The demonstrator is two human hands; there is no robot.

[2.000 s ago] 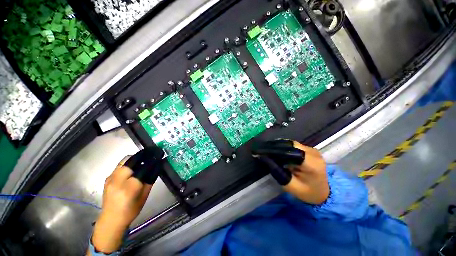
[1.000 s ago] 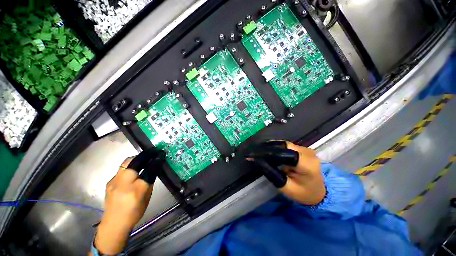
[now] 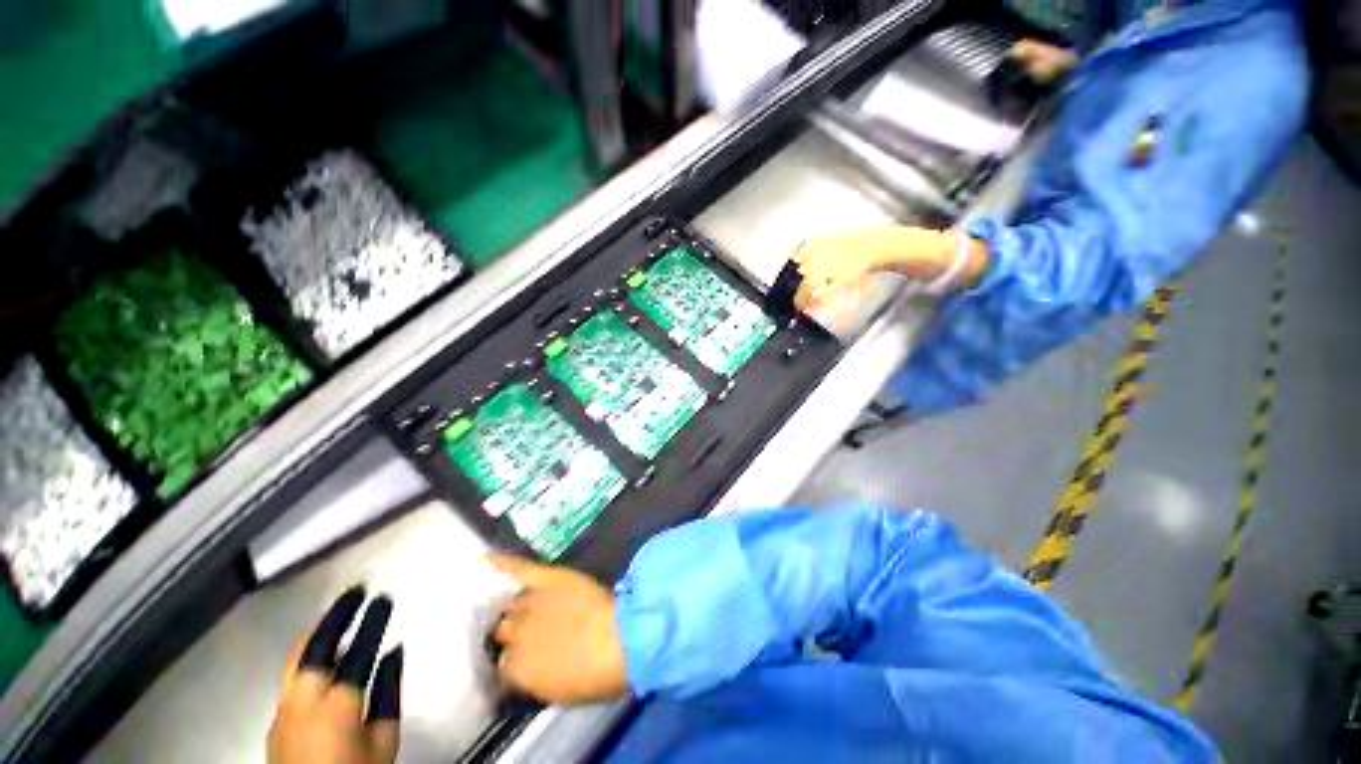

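A black carrier [image 3: 702,448] lies on the conveyor with three green circuit boards side by side, the left [image 3: 533,470], middle [image 3: 627,384] and right [image 3: 702,311]. Each has a green connector block at its far edge and small white parts. My left hand [image 3: 340,687], cut off by the bottom edge, is away from the carrier, its black-cotted fingers raised and apart, empty. My right hand [image 3: 560,630] is beside the carrier's near left corner, index finger extended and other fingers curled. I see nothing in it; contact with the carrier is unclear.
Another person's hand [image 3: 858,272] reaches to the carrier's right end. Bins of white parts [image 3: 351,254], green parts [image 3: 179,366] and white parts [image 3: 57,485] stand beyond the far rail [image 3: 343,411]. The near rail [image 3: 836,418] runs along my side.
The view has shifted and widened. The carrier lies farther along the conveyor, up and right. My right hand has moved to its left end; my left hand has left the board. Another person's hand has appeared.
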